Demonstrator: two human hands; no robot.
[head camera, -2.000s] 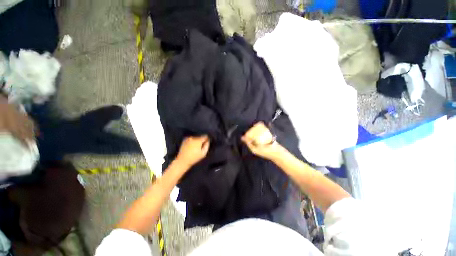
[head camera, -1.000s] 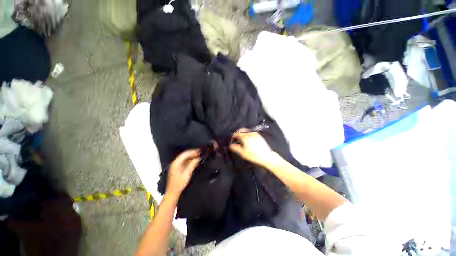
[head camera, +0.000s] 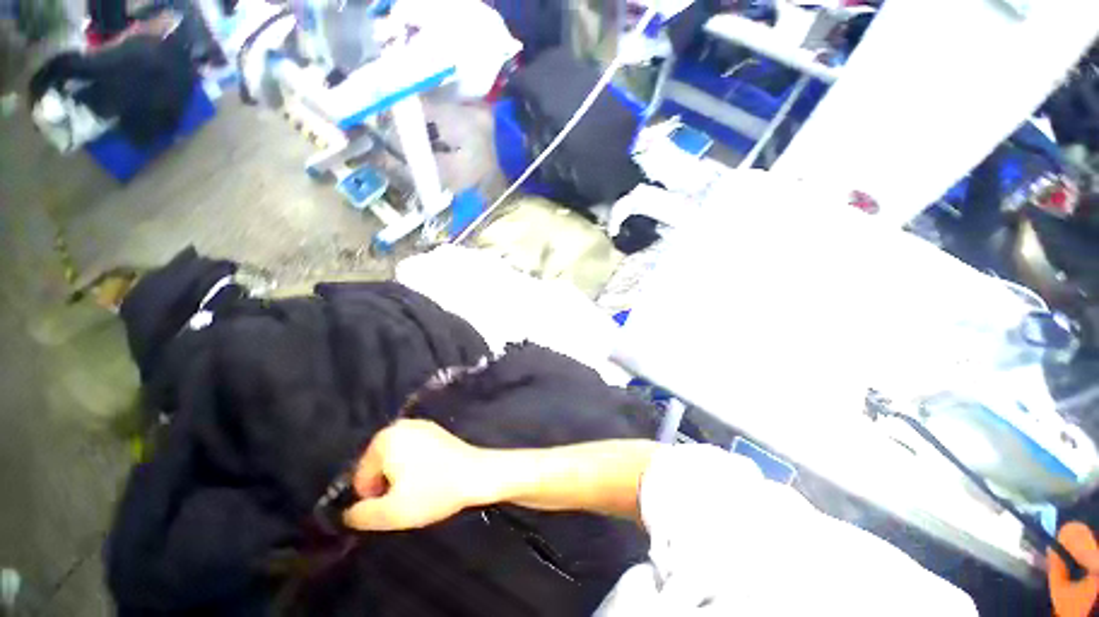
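A large bundle of black garment panels (head camera: 277, 374) lies in front of me at the lower left, gathered at its middle. My right hand (head camera: 416, 476) is closed on the gathered black cloth at the tie, with frayed pale edges just above it. My left hand is not in view. A small white tag or knot (head camera: 203, 319) shows on the black cloth at the upper left. A white cloth (head camera: 512, 295) lies behind the bundle.
A white sewing table (head camera: 771, 313) stands at my right, with an orange disc (head camera: 1073, 569) on a black rod. A khaki sack (head camera: 548, 245), blue bins with black cloth (head camera: 566, 127) and a machine stand (head camera: 416, 151) are beyond.
The view has swung right and up, bringing in the sewing table and machines. My left hand has gone out of view. My right hand remains at the gathered middle of the bundle.
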